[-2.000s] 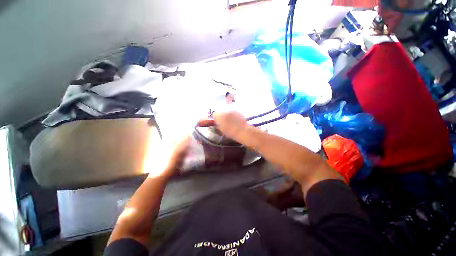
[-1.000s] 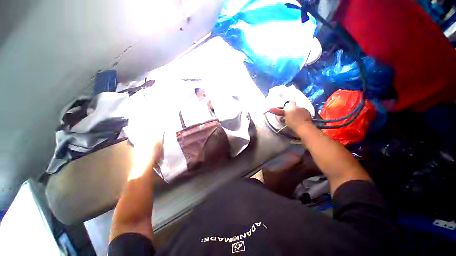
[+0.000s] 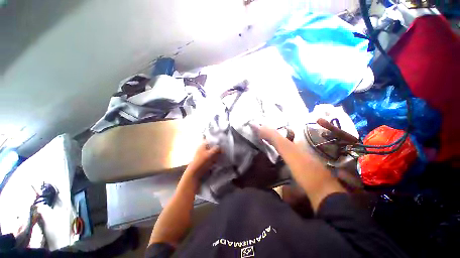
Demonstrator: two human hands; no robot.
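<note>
A grey garment (image 3: 237,151) with dark brown parts lies crumpled over the beige padded board (image 3: 131,148), near its right part. My left hand (image 3: 206,155) holds the garment's left side. My right hand (image 3: 263,135) is on its upper right side; strong glare washes out the fingers, so I cannot tell its grip. The steam iron (image 3: 325,141) with a reddish-brown handle is parked on a whitish pad (image 3: 340,115) to the right, and no hand touches it.
Grey and brown garments (image 3: 151,98) are piled behind the board. Hoses (image 3: 388,148) loop at right, beside an orange-red bag (image 3: 386,161), a blue bag (image 3: 323,60) and a red panel (image 3: 434,75). At left is a white side table (image 3: 55,166); another person's hand (image 3: 34,221) shows there.
My right hand has let go of the iron and moved left onto the garment. The garment, spread out before, is now gathered and crumpled. The view has shifted, showing the side table and another person's hand.
</note>
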